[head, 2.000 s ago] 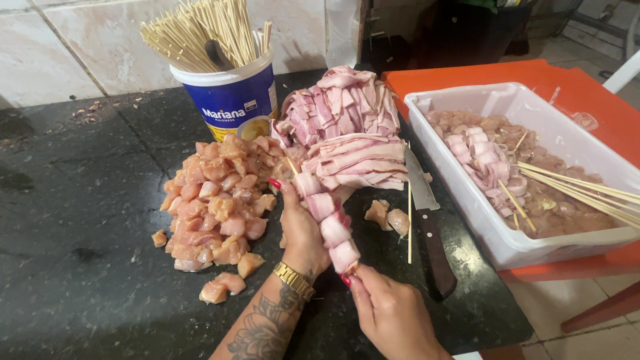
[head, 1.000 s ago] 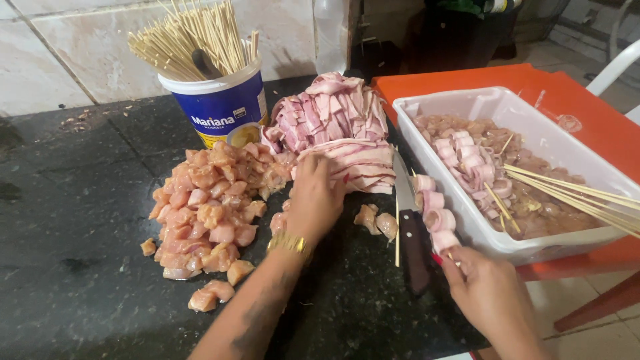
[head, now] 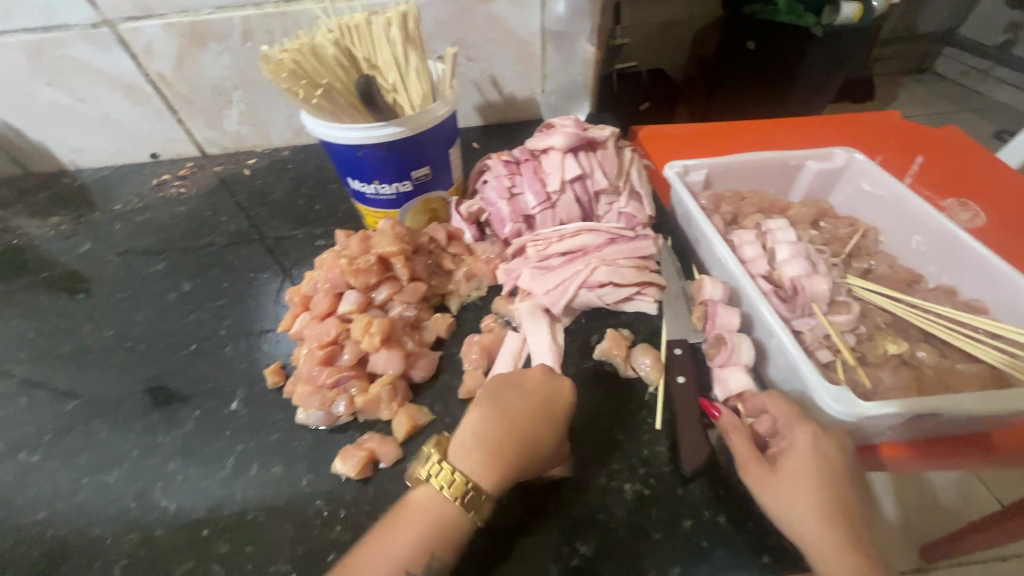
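Note:
My left hand [head: 516, 424], wearing a gold watch, is closed on strips of fatty raw meat [head: 540, 332] stretching down from the layered strips [head: 588, 268]. My right hand [head: 776, 448] is at the lower end of a skewer of rolled meat [head: 724, 336], fingertips around its stick end. That skewer lies between the kitchen knife [head: 692, 408] and the white plastic tub [head: 832, 408]. A heap of raw chicken cubes [head: 360, 328] is left of the strips. A few chicken pieces [head: 616, 352] and a bare wooden skewer [head: 660, 384] lie left of the knife.
A plastic bucket [head: 392, 172] of wooden skewers stands against the tiled wall. The tub, on an orange table [head: 920, 152], holds chicken pieces, finished skewers [head: 788, 264] and loose sticks [head: 928, 316]. More meat strips [head: 568, 176] are piled behind the layered ones, on the dark stone counter [head: 160, 480].
Two seconds ago both hands were on the meat skewer; it now lies beside the tub. My left hand went to the meat strips and has pulled some toward me.

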